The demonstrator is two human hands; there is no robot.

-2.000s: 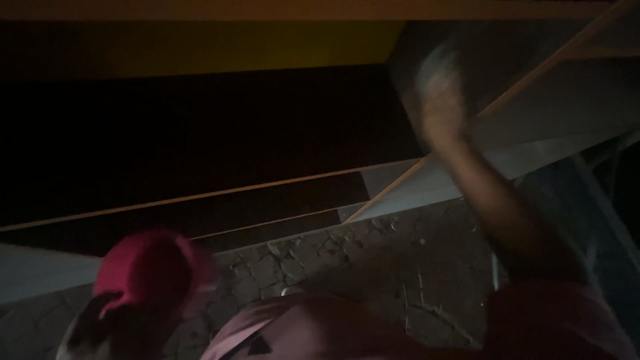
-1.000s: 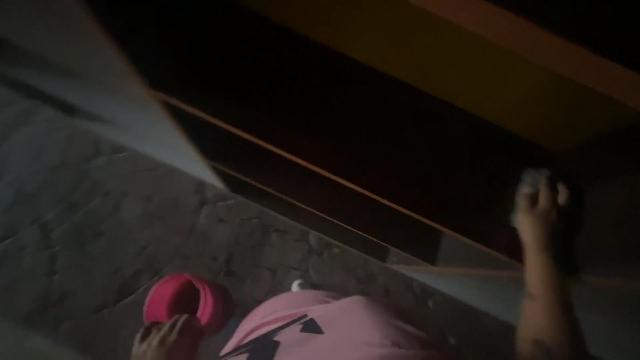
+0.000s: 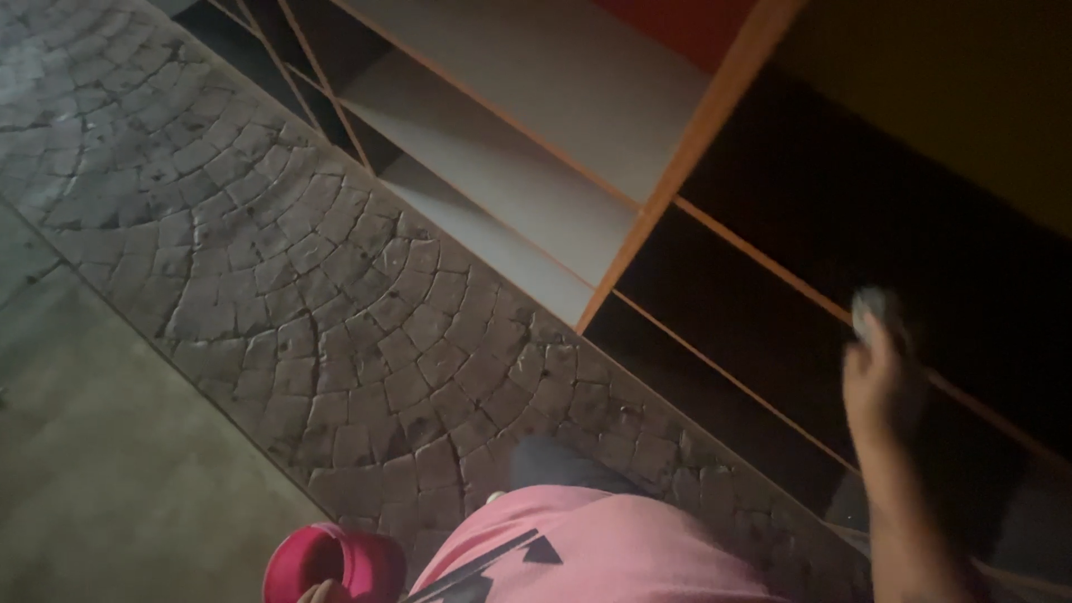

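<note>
My right hand (image 3: 875,377) holds a crumpled, pale greyish cloth or wad (image 3: 873,308) at the orange front edge of a dark shelf (image 3: 770,264), on the right side of the view. Motion blurs this hand, and the exact material it holds cannot be told. At the bottom, left of the pink shirt, my left hand (image 3: 325,593) grips a bright pink round container (image 3: 364,565) by its rim. Only the fingertips of that hand show, and the inside of the container is too dark to make out.
A shelving unit with orange edges (image 3: 670,188) runs diagonally from upper left to lower right, with pale compartments (image 3: 536,176) beside the dark ones. Cracked, stone-patterned paving (image 3: 335,310) lies along its base. Smooth greenish floor (image 3: 126,452) adjoins the paving at lower left.
The view has swung a lot, bringing pale compartments and more floor into sight. My right hand, earlier inside the dark compartment, is now at a shelf's front edge. My left hand keeps the pink container.
</note>
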